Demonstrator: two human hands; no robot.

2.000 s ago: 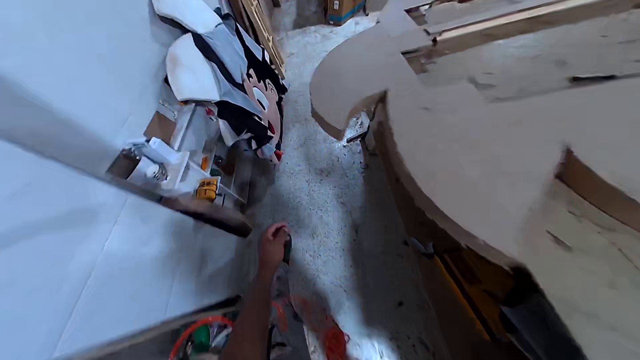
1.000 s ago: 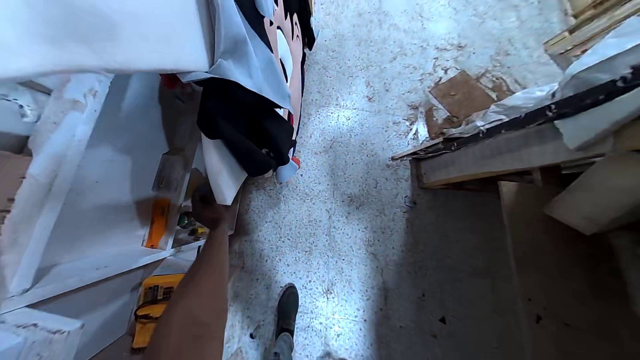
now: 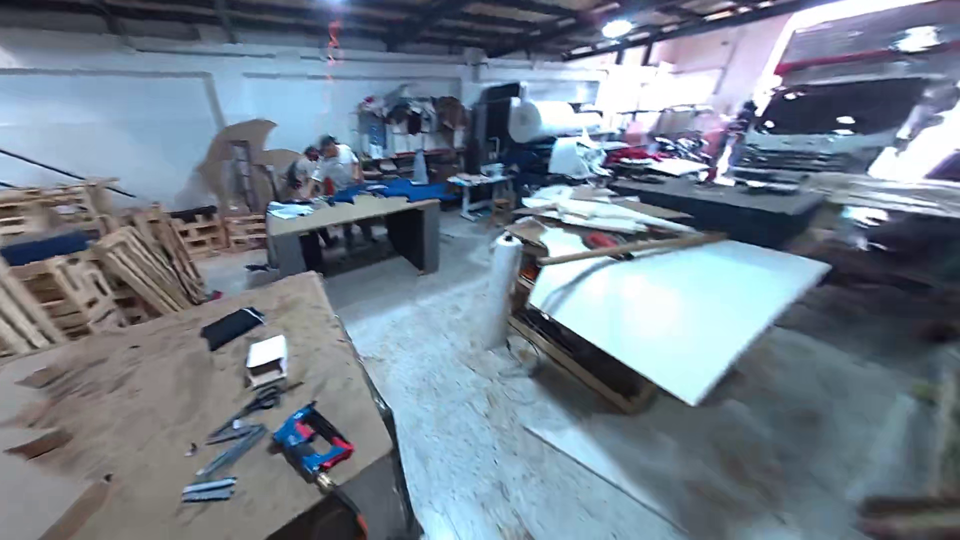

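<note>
Neither my left hand nor my right hand shows now. On the brown workbench at the lower left lies a blue and red pneumatic staple gun, with an air hose joined to it. Strips of staples and several grey metal pieces lie to its left. Behind them are a small white box with an open side and a black pouch-like thing.
A white panel rests on a low wooden frame at the right, beside a standing white roll. Wooden pallets stand at the left. Two people work at a farther table. A thin board lies on the floor.
The view has swung up from the floor to the wider workshop. The hand that reached among things near the floor at the left is out of view.
</note>
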